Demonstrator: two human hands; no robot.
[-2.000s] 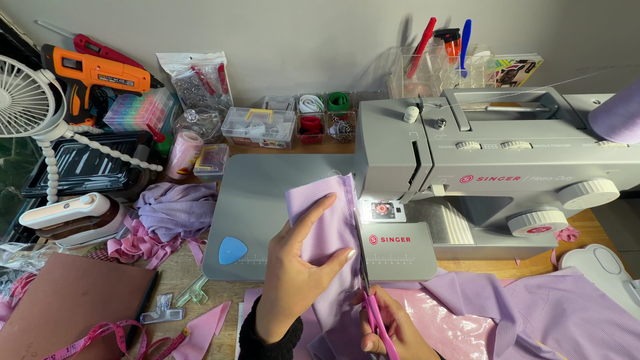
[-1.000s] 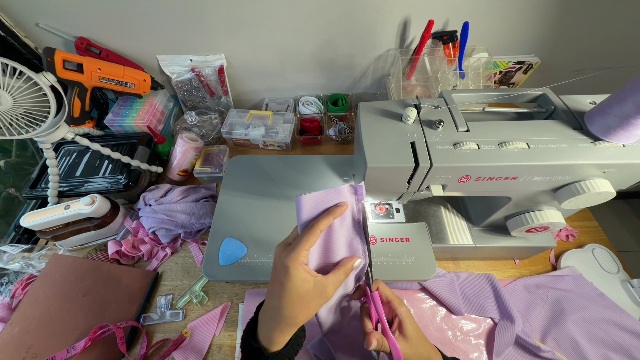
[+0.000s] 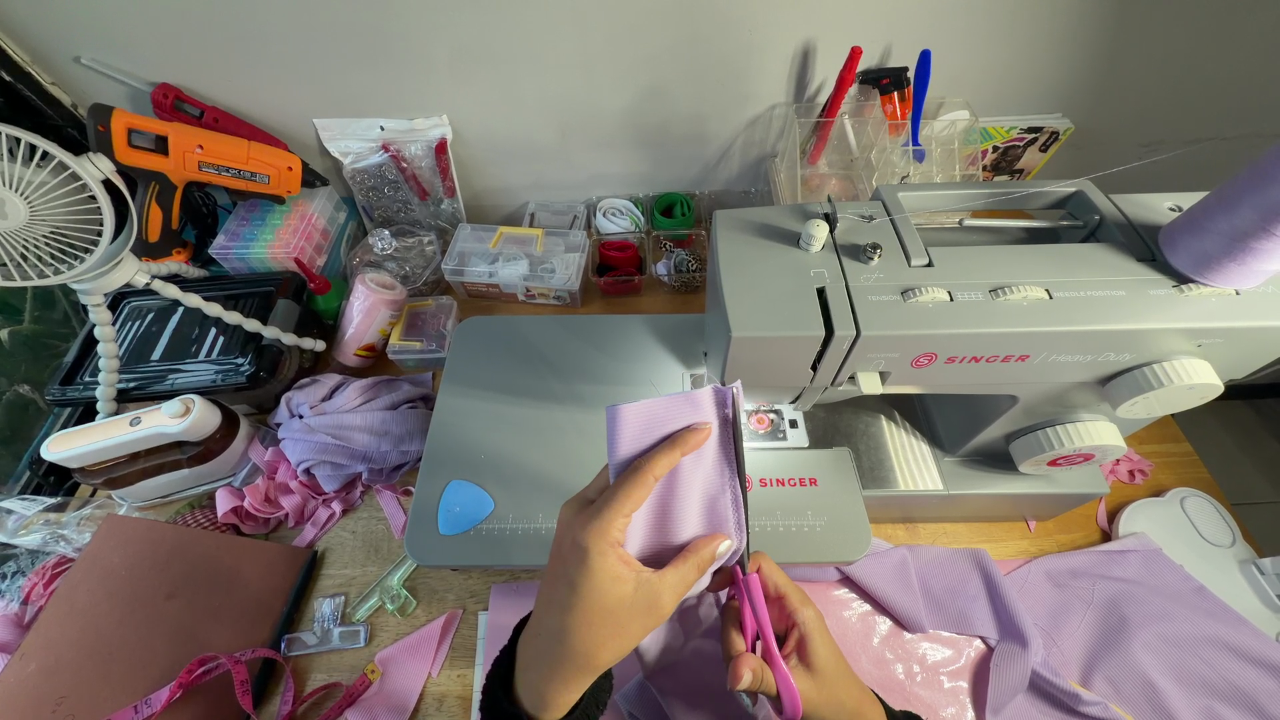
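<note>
My left hand (image 3: 625,560) holds a folded piece of lilac ribbed fabric (image 3: 675,470) upright, thumb and fingers pressed on its face. My right hand (image 3: 790,640) grips pink-handled scissors (image 3: 765,640); their blades run up along the fabric's right edge, close against its stitched seam. More lilac fabric (image 3: 1120,610) lies below and to the right, partly over a shiny pink sheet (image 3: 890,640). Just behind the fabric is the Singer sewing machine (image 3: 1000,345) with its grey extension table (image 3: 550,400). The lower part of the held fabric is partly hidden by my hands.
On the extension table lies a blue tailor's chalk (image 3: 466,508). At left are a brown-covered book (image 3: 150,610), a pink measuring tape (image 3: 235,665), clear clips (image 3: 326,630), a mini iron (image 3: 150,445), fabric scraps (image 3: 350,430) and a small fan (image 3: 50,210). Plastic boxes (image 3: 515,262) stand behind.
Both hands, with the fabric and scissors, have shifted slightly right and downward since the earliest frame. The blades remain along the fabric's right edge.
</note>
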